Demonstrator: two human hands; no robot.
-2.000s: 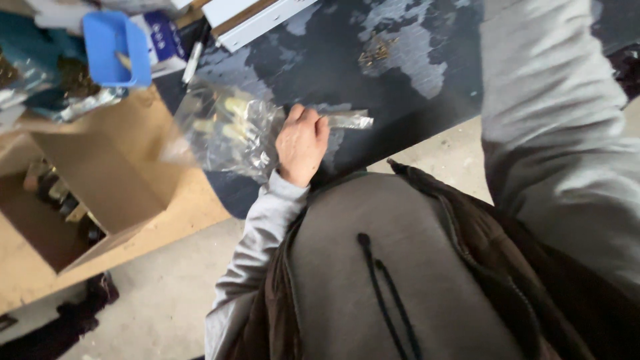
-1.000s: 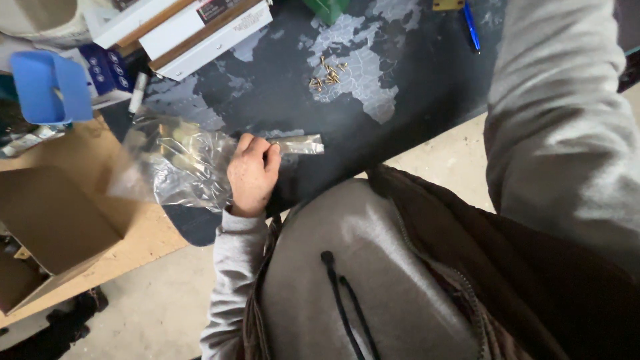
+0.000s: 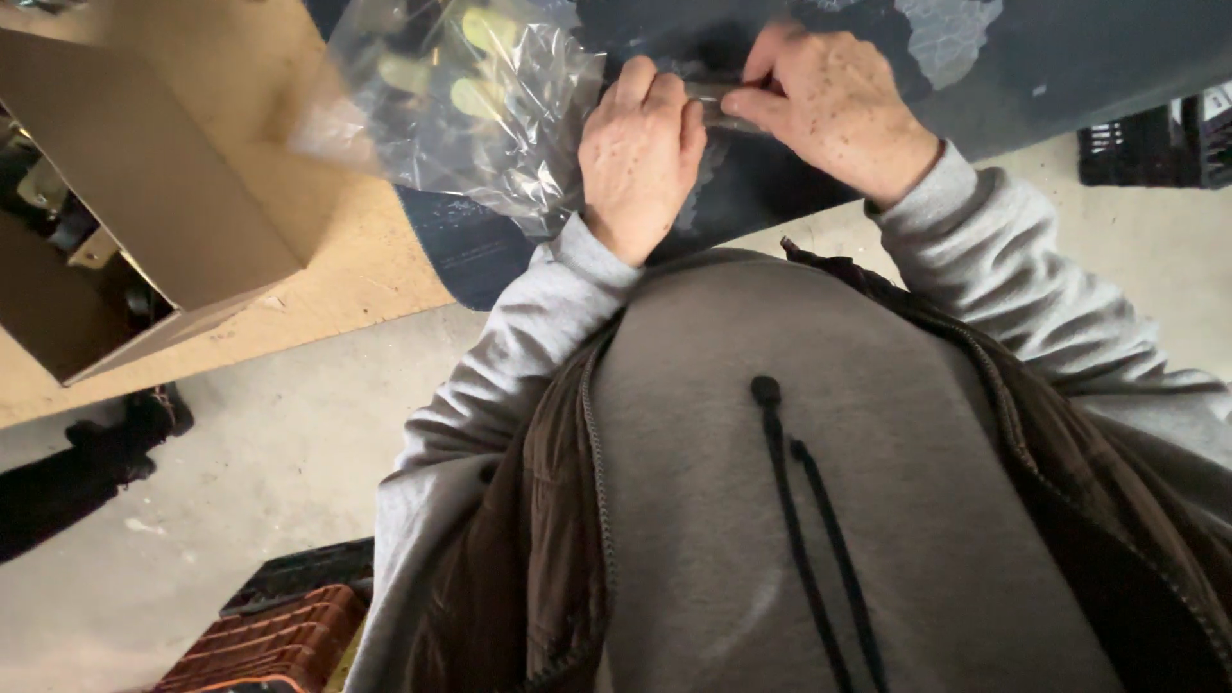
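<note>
My left hand is closed on the gathered neck of a clear plastic bag, near the top centre of the head view. Yellowish parts show through the bag, which lies to the left of that hand. On the other side of the fist, my right hand pinches the bag's twisted end between thumb and fingers; its fingertips are slightly blurred. Both hands are over a dark mat with a world map print.
An open cardboard box holding mixed parts stands on the wooden table at the left. Below are an orange-brown plastic crate and dark clothing or fabric on the floor. A black crate is at the right.
My right hand has come into view and taken hold of the bag's end, which stuck out free beside my left hand before. The view has shifted down toward my body.
</note>
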